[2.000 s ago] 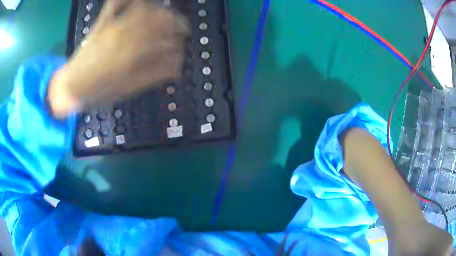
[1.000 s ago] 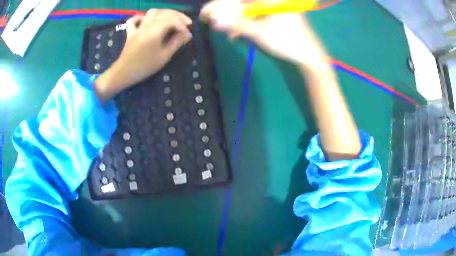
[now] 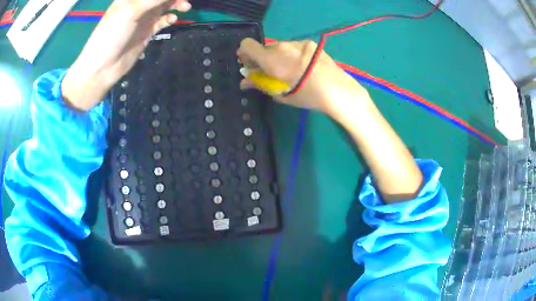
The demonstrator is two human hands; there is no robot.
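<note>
A black component tray (image 3: 185, 176) lies flat on the green mat, with rows of small silver-grey discs (image 3: 212, 150) in its pockets and white labels (image 3: 221, 224) at the row ends. My right hand (image 3: 294, 67) is at the tray's upper right edge, closed around a yellow wired probe (image 3: 267, 83). The probe's white collar points left over the tray; its tip is hard to make out. My left hand (image 3: 132, 29) is above the tray's upper left corner, fingers partly curled and partly cut off by the top edge. I cannot tell whether it holds a disc.
Stacked black trays (image 3: 238, 6) stand beyond the tray. A red and dark lead (image 3: 376, 21) runs from the probe to the upper right. Clear blister trays (image 3: 493, 229) are at the right edge. A white paper slip (image 3: 36, 26) is at upper left. Red and blue tape crosses the mat.
My right hand and probe have come down to the tray's upper right side. My left hand has moved up and left, off the tray's middle, uncovering more discs.
</note>
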